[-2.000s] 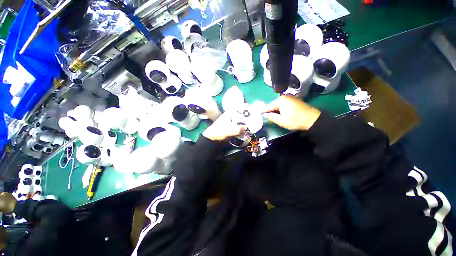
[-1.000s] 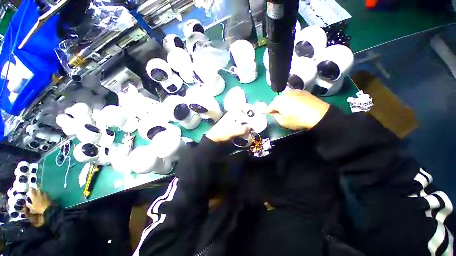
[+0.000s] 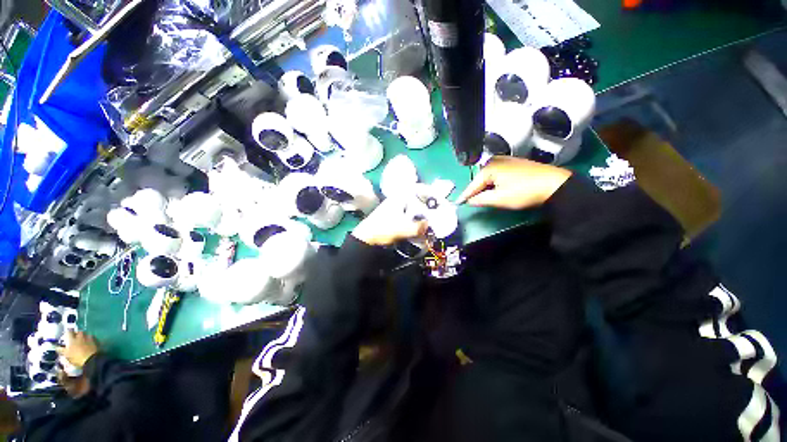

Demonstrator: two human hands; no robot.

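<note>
A white camera housing [image 3: 440, 216] is at the bench's front edge, with its wire harness [image 3: 442, 257] of red, yellow and black leads and white connectors hanging below it. My left hand [image 3: 391, 223] is closed on the housing's left side. My right hand [image 3: 513, 183] is just right of the housing, thumb and forefinger together and pointing at it; whether something small is between the fingertips cannot be told. A loose white shell [image 3: 399, 179] is behind the housing.
Many white camera units [image 3: 324, 198] crowd the green bench [image 3: 116, 332] at left and behind. A thick black cylinder [image 3: 457, 86] hangs near my right hand. A yellow utility knife [image 3: 166, 318] lies left. White connectors [image 3: 613, 173] lie at the right edge. A neighbour's hand [image 3: 80, 349] touches cameras far left.
The neighbour's hand has come into view at the far left cameras. The black cylinder has shifted left in the picture. My left hand still holds the housing; my right hand remains beside it.
</note>
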